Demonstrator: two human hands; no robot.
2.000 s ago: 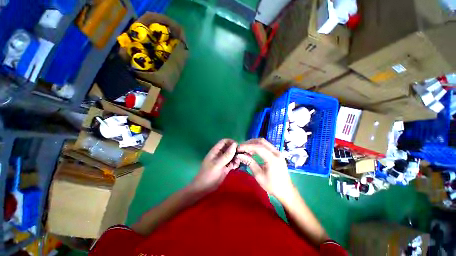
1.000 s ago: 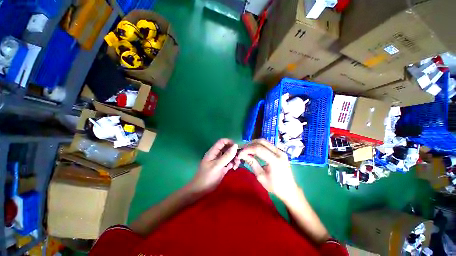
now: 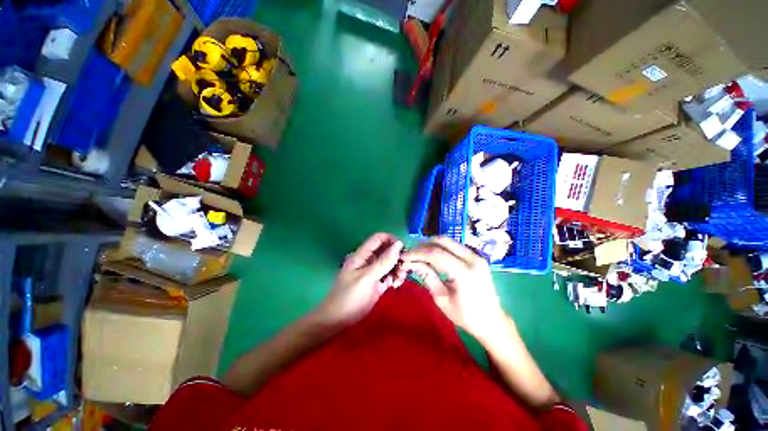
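My left hand [image 3: 366, 282] and my right hand [image 3: 450, 282] are raised together in front of my red shirt, at the centre of the view. Both are bare. Their fingertips meet around something very small and dark at about the middle; it is mostly hidden by the fingers, and I cannot tell what it is. The fingers of both hands are bent and pinched close together.
A blue slatted crate [image 3: 532, 202] with white cameras stands on the green floor [image 3: 324, 160] to the right. Tall cartons [image 3: 497, 76] are behind it. On the left are grey shelving, a carton of yellow items [image 3: 274, 109] and a closed-sided carton [image 3: 130, 345].
The crate and cartons have shifted slightly left and up in the view. My hands keep nearly the same place and pose, with small finger movements.
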